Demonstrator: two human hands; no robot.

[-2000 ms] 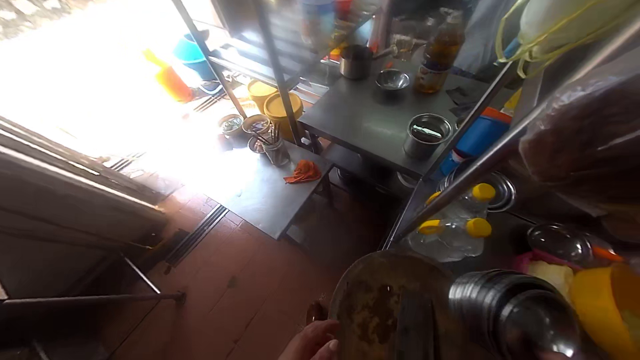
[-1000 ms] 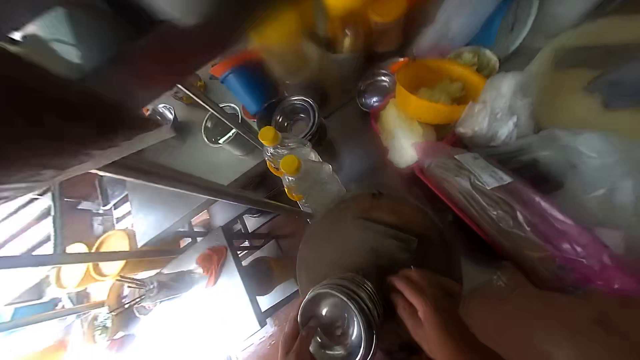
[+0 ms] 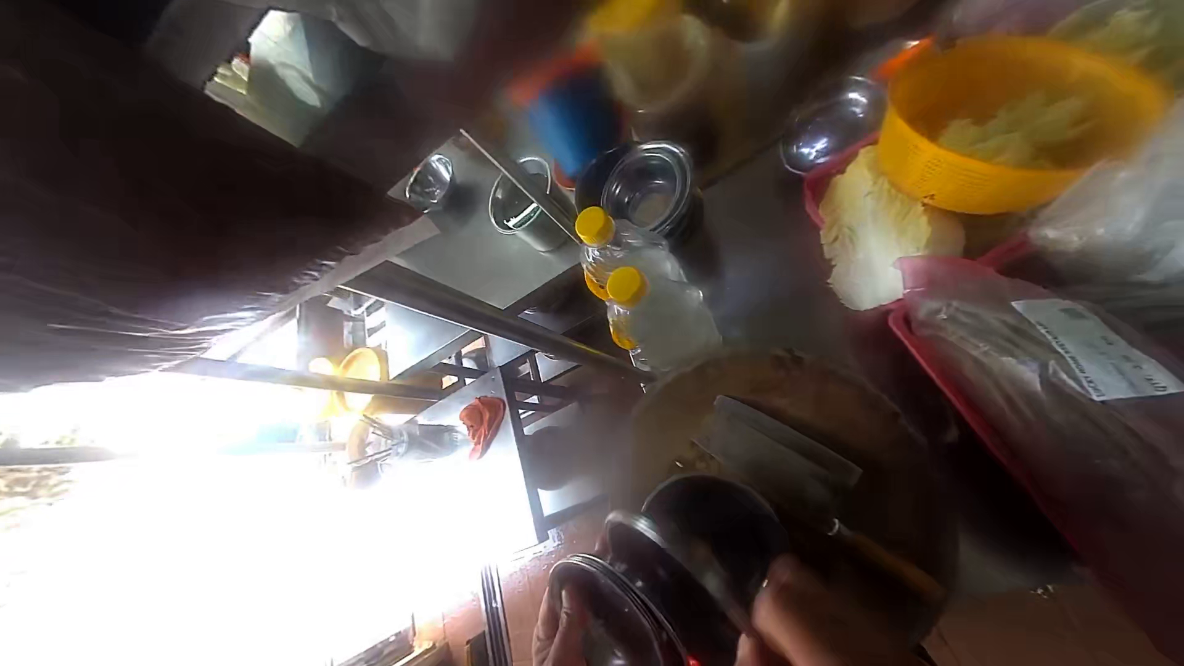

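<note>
At the bottom of the head view, my left hand [image 3: 562,622] grips several nested metal bowls [image 3: 615,606] by the rim, its thumb inside. My right hand [image 3: 805,615], blurred, holds the edge of another metal bowl [image 3: 680,564] just right of that stack. A further dark bowl [image 3: 717,513] stands behind it, over the near edge of a round wooden chopping board [image 3: 740,379]. On the board lies a cleaver [image 3: 786,439] with a wooden handle, beyond my right hand.
Clear plastic bottles [image 3: 661,314] with yellow caps stand behind the board. Right of them are a cabbage [image 3: 865,231], a yellow basket [image 3: 980,171] of cut vegetable and a red tray [image 3: 980,425] with a plastic bag. A metal rail [image 3: 499,319] crosses at left. Metal bowls [image 3: 647,190] stand farther back.
The bowls, stacked together a second ago, are now partly apart between my hands. My right hand has moved from the board to a bowl. The view has turned strongly.
</note>
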